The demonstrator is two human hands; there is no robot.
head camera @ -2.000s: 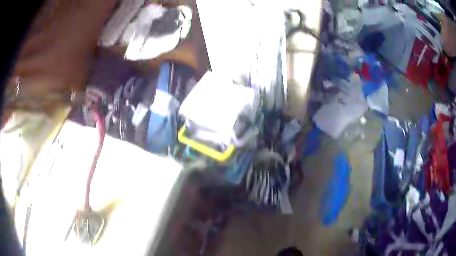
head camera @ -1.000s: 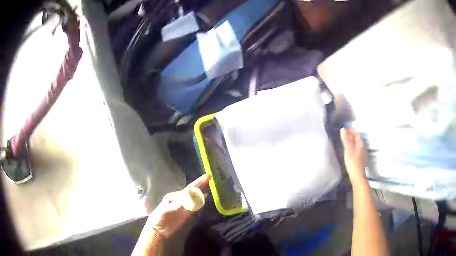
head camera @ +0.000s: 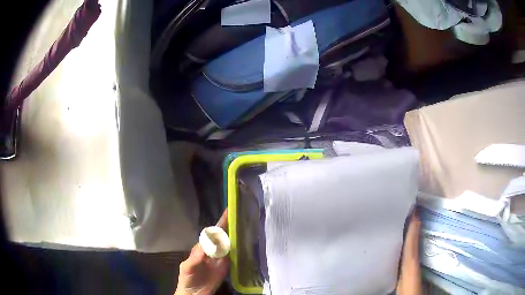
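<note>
A yellow-rimmed basket [head camera: 233, 230] holds a thick stack of white cut pieces [head camera: 345, 213] that covers most of its opening. A turquoise edge [head camera: 226, 173] shows just outside the yellow rim. My left hand [head camera: 201, 268] is at the basket's left side, with a finger against the rim, and holds a small pale round item [head camera: 215, 242]. My right hand [head camera: 410, 253] is at the right side of the stack, partly hidden by it and cut off by the lower edge; its fingertips cannot be seen.
A white table [head camera: 69, 173] stands at left with a dark red wrapped hose [head camera: 54, 55]. Blue garment pieces [head camera: 242, 69] with white paper labels [head camera: 290, 55] lie behind the basket. Beige pieces [head camera: 472, 132] and light blue pieces [head camera: 460, 245] are stacked at right.
The view has shifted, and the basket appears larger, squarer and lower. My right hand has moved from beside the right-hand pile to the stack's side. My left hand remains at the rim with the pale item.
</note>
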